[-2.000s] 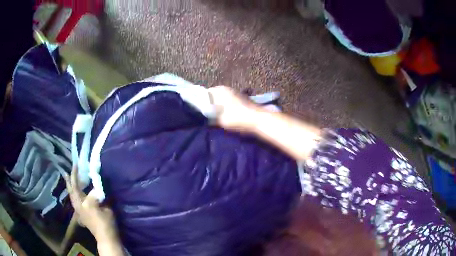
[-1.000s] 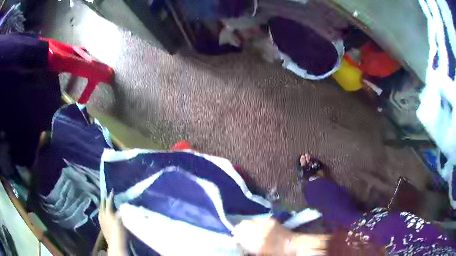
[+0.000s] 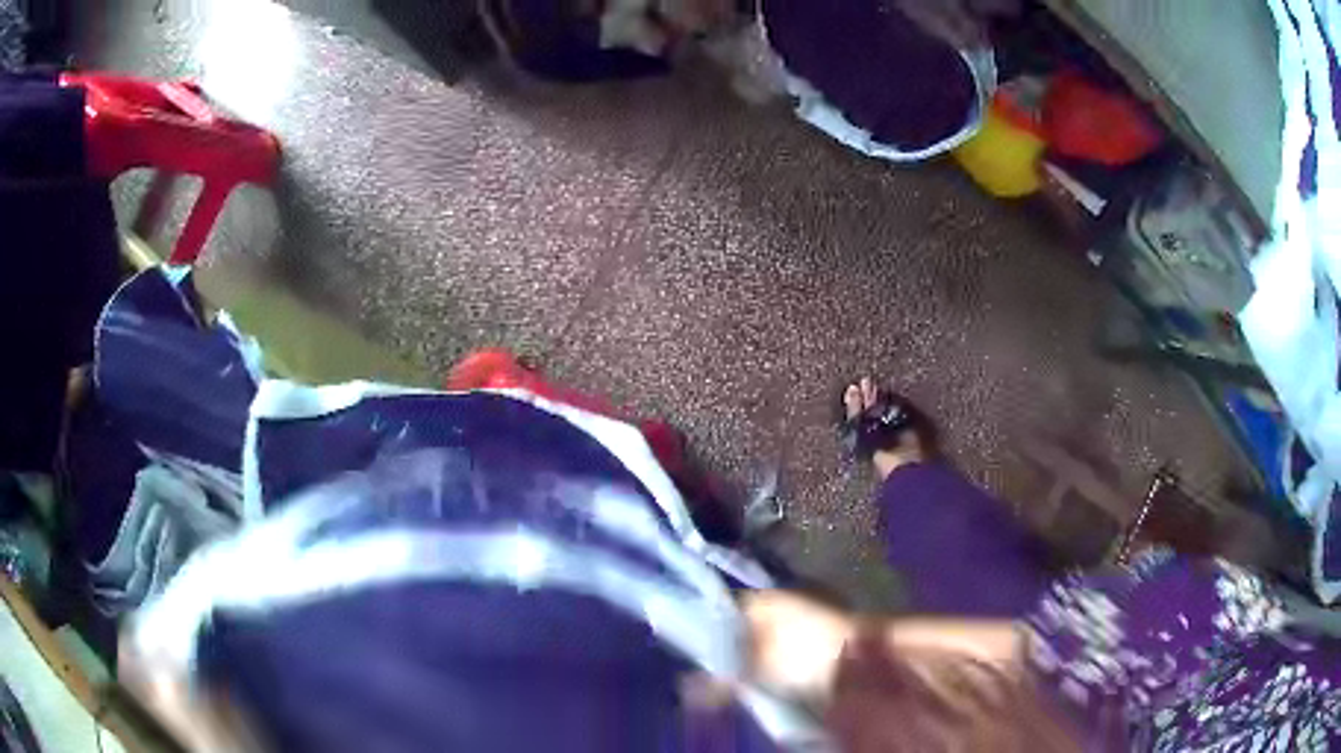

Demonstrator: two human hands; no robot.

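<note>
A navy quilted jacket panel [image 3: 441, 669] with a white wadding edge is raised near the camera at the bottom, badly blurred. My left hand [image 3: 155, 684] holds its left edge; it is blurred and partly cut off, and its fingers are not clear. My right hand [image 3: 794, 640] grips the white edge at the panel's right side; its fingertips are hidden by the cloth. A second navy panel [image 3: 397, 439] with a white border lies just behind the raised one, which covers its near part.
More cut pieces [image 3: 165, 346] lie at the left, with folded whitish cloth [image 3: 162, 530]. A red stool [image 3: 191, 140] stands upper left. A purple oval piece [image 3: 882, 66] and yellow and orange things [image 3: 1003, 147] lie at the top right. White-edged cloth hangs [image 3: 1302, 331] at the right. A sandalled foot [image 3: 882, 424] is on the speckled floor.
Two seconds ago one panel lay spread under both hands. Since one second ago the held panel has risen toward the camera and covers more of the lower view.
</note>
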